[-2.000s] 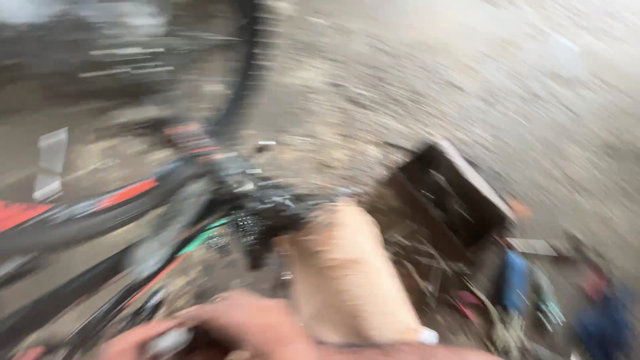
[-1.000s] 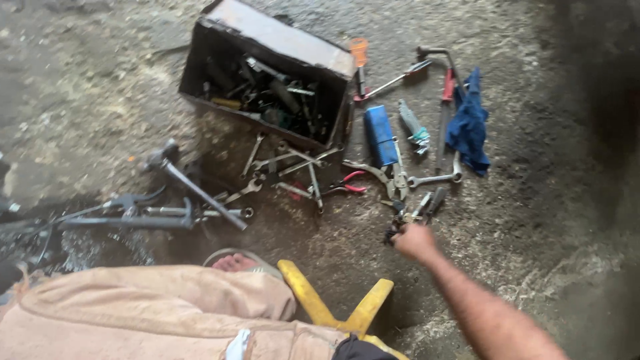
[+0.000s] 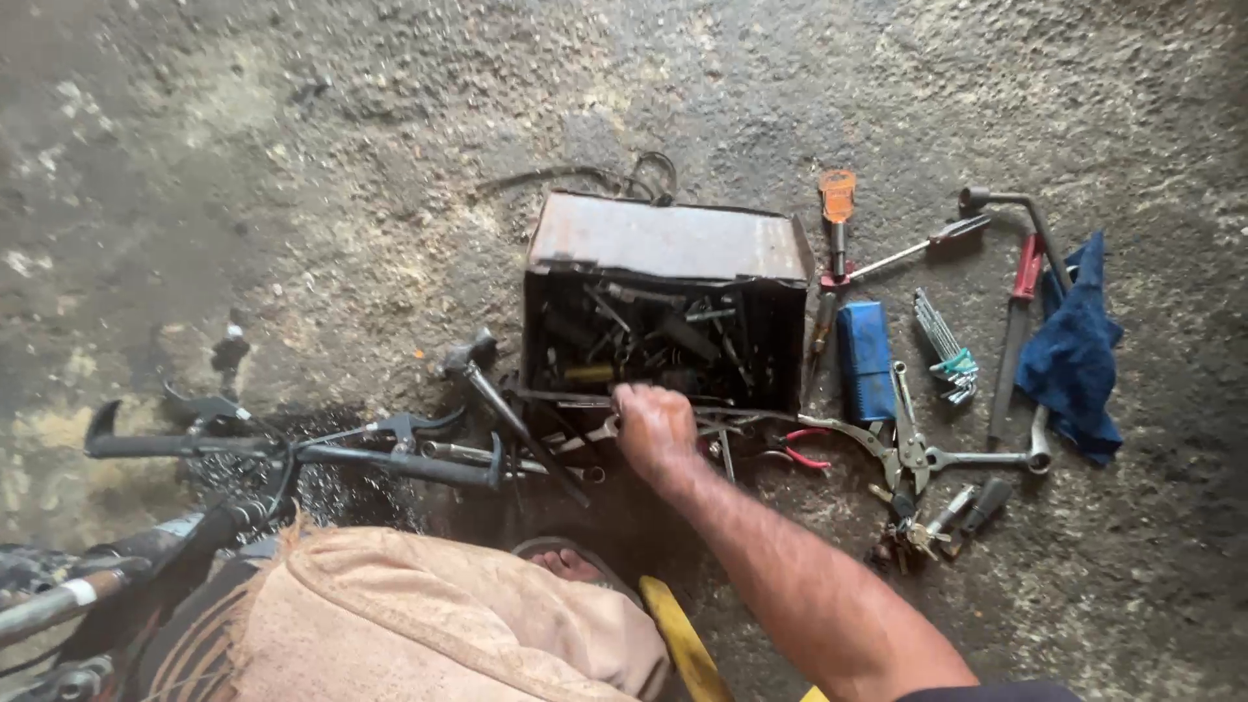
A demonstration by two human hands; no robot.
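Observation:
My right hand [image 3: 658, 434] is at the front edge of a metal toolbox [image 3: 668, 234], its fingers curled by a wrench [image 3: 590, 436]; whether they grip it is unclear. Loose tools fill the dark inside of the box. Just left of the box lies a hammer [image 3: 512, 414]. Pliers with red handles [image 3: 807, 448] lie to the right of my hand, near locking pliers [image 3: 907, 444] and a combination wrench [image 3: 985, 458]. My left hand is out of view.
A bicycle handlebar [image 3: 390, 460] reaches in from the left. A blue case [image 3: 866, 356], a hex key set [image 3: 948, 351], a red-handled file [image 3: 1014, 341], a blue cloth [image 3: 1072, 361] and a bunch of keys [image 3: 921, 536] lie at right. A yellow stool leg [image 3: 682, 639] stands below.
My right hand has moved left, from the keys and small tools on the floor to the toolbox's front edge. The view has swung from the bicycle to the toolbox.

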